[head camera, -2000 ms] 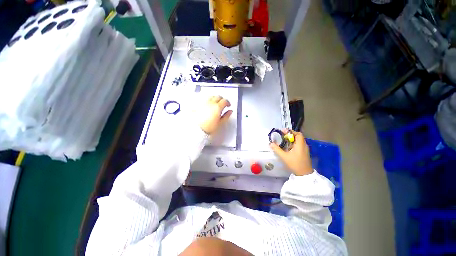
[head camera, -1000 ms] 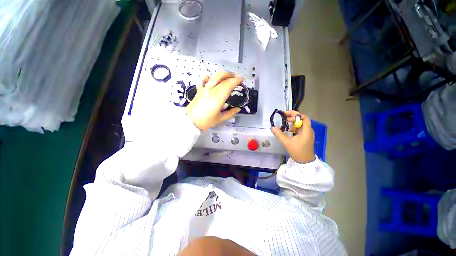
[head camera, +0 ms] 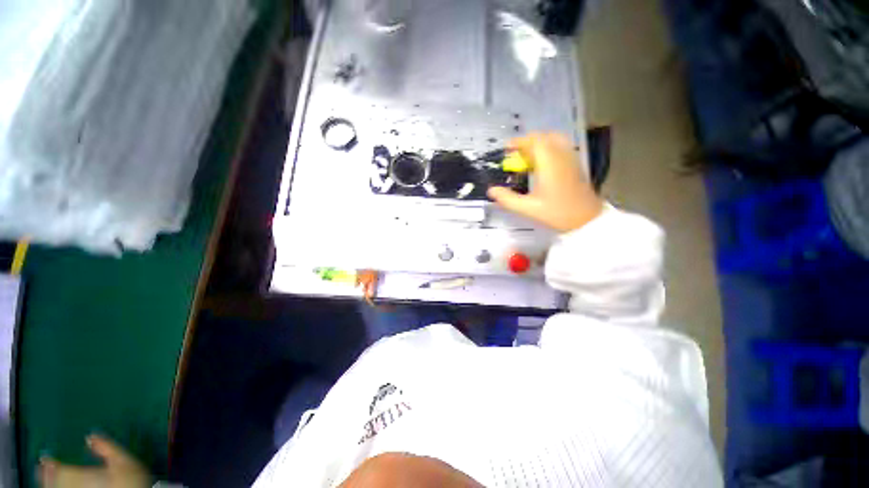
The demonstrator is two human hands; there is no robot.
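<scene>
The black press fixture [head camera: 448,173] lies across the pale perforated plate [head camera: 457,122]. A round ring [head camera: 411,169] sits in one of its left seats. My right hand [head camera: 555,186] is over the fixture's right end and holds a yellow-handled tool [head camera: 515,162]. That end is partly hidden, and I cannot tell whether a ring is under the fingers. A loose black ring [head camera: 338,133] lies left of the plate. My left hand [head camera: 100,465] is at the bottom left over the green bench, blurred and partly cut off, fingers apart, with nothing visible in it.
White stacked foam trays [head camera: 105,124] stand on the green bench [head camera: 114,324]. Silver buttons and a red button [head camera: 518,262] line the front edge. A green-yellow tool [head camera: 335,275] lies in the front tray. Crumpled plastic [head camera: 527,46] and small dark parts [head camera: 348,69] lie further back.
The fixture and plate have come toward me since the earliest frame. My left hand has left the fixture for the bottom left. My right hand has moved from the table's right edge onto the fixture's right end.
</scene>
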